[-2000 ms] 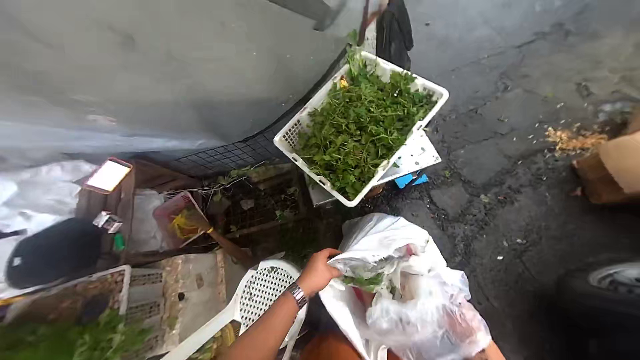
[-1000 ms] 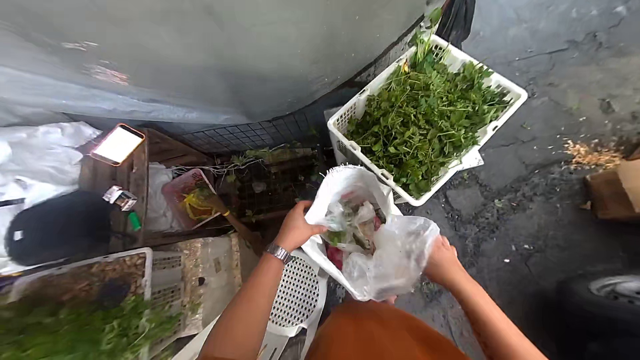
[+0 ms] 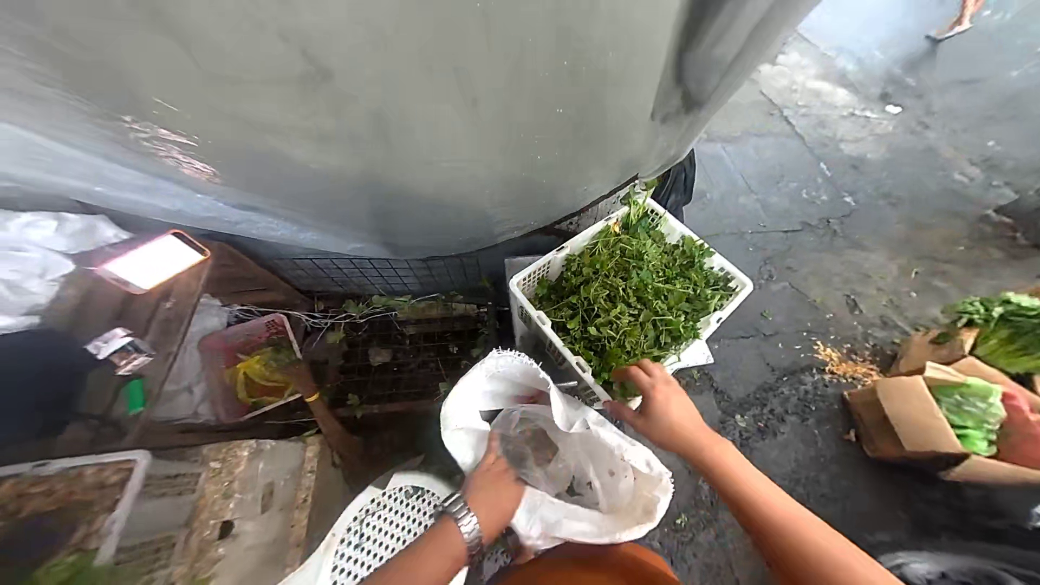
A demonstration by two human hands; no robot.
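A white woven sack (image 3: 626, 487) gapes in front of me, with a clear plastic bag (image 3: 540, 447) inside its mouth. My left hand (image 3: 493, 487), with a metal watch on the wrist, is at the sack's left side and seems to hold the rim; its fingertips are partly hidden inside. My right hand (image 3: 662, 406) reaches over the near corner of a white plastic crate (image 3: 561, 345), fingers curled at the leaves; whether it grips any I cannot tell. Leafy green herbs (image 3: 638, 284) heap the crate.
A white perforated plastic chair (image 3: 390, 520) stands at lower left. Beyond are a pink basket (image 3: 244, 370), a lit phone (image 3: 154, 262) on a wooden surface and wire mesh (image 3: 382, 276). Cardboard boxes (image 3: 902, 418) with greens stand at right. A grey tarp (image 3: 406, 122) hangs above. Someone's foot (image 3: 951, 31) shows top right.
My right hand has left the plastic bag and moved to the crate's near corner. The sack's mouth, bunched at first, is now wide. The view has shifted.
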